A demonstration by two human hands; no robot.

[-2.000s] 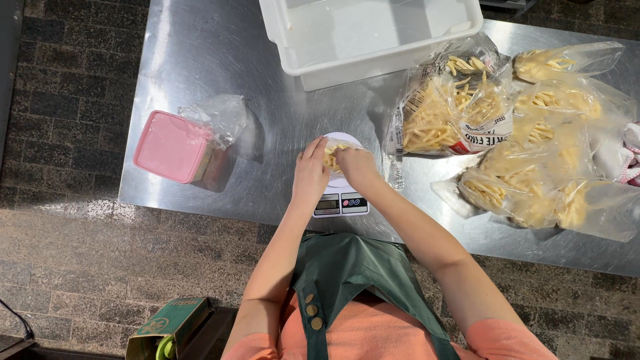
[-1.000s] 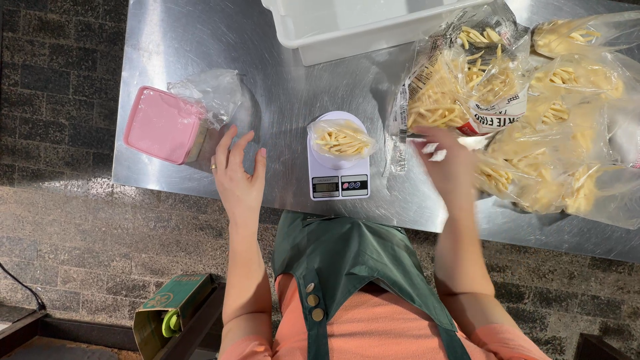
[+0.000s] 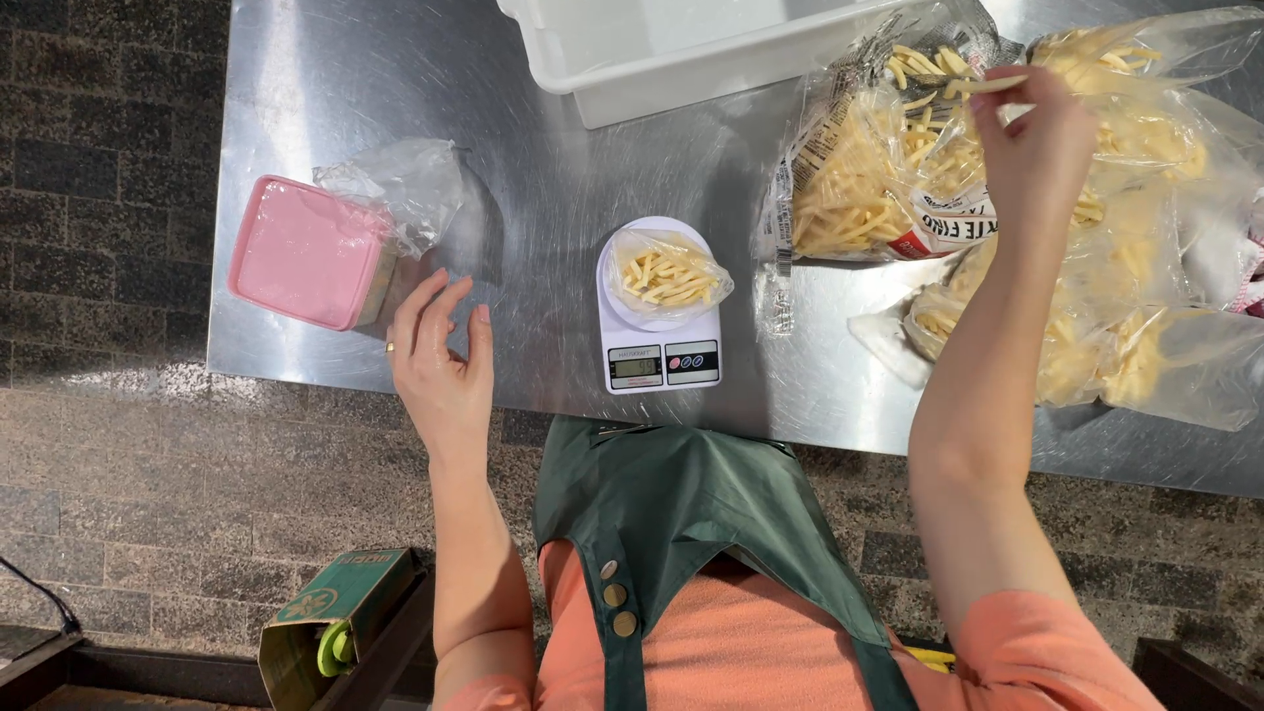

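My right hand (image 3: 1027, 128) pinches a pale french fry (image 3: 987, 86) above the mouth of a large opened printed plastic bag of fries (image 3: 854, 202). A small clear plastic bag of fries (image 3: 670, 278) rests on the round plate of a white digital kitchen scale (image 3: 660, 355), whose display is lit with digits. My left hand (image 3: 441, 360), wearing a ring, is raised with bent, parted fingers over the table's near edge, holding nothing. Just beyond it stand a container with a pink lid (image 3: 308, 253) and crumpled clear plastic bags (image 3: 405, 188).
On the steel table (image 3: 553, 207), a large white plastic tub (image 3: 691, 59) lies at the far side. Several clear bags filled with fries (image 3: 1136, 286) cover the right end. Below the table at lower left is a green cardboard box (image 3: 341, 602) with a bright green item inside.
Two seconds ago both hands were at the small bag on the scale; they have since parted from it. My right hand has moved right to the large bag and taken a fry; my left moved left.
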